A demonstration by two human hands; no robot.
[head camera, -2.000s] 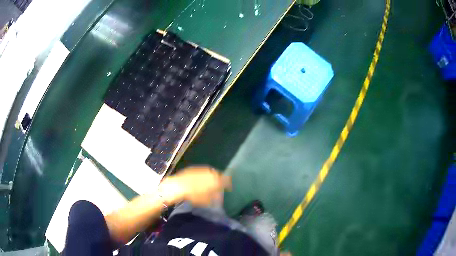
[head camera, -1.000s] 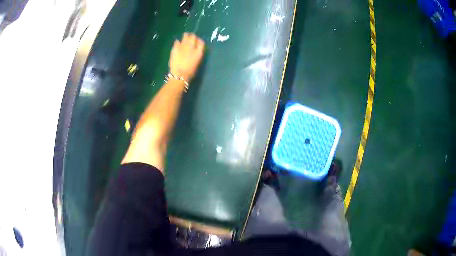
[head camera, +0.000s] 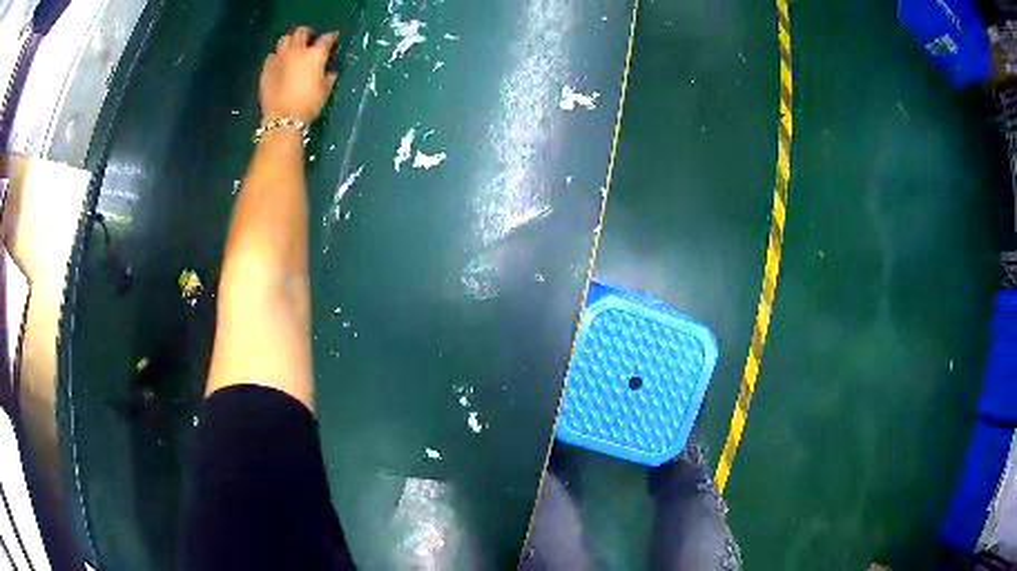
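My left hand [head camera: 299, 76] is near the top left of the head view, over the dark-green belt [head camera: 379, 335]. Its fingers are partly curled and point away from me. Something dark shows at the fingertips, but I cannot tell if it is held or is shadow. My right hand is not in view. A small yellow part [head camera: 190, 282] lies on the belt left of my forearm, with dark, blurred things around it.
A blue stool [head camera: 638, 379] stands on the floor against the belt's right edge, above my legs. Yellow-black floor tape [head camera: 769, 245] runs to its right. White scraps or marks [head camera: 418, 153] show on the belt. Blue containers [head camera: 942, 39] stand at the far right.
The view has moved along the belt, away from the black units on white sheets. My left arm now reaches further up and left. The stool appears lower in view.
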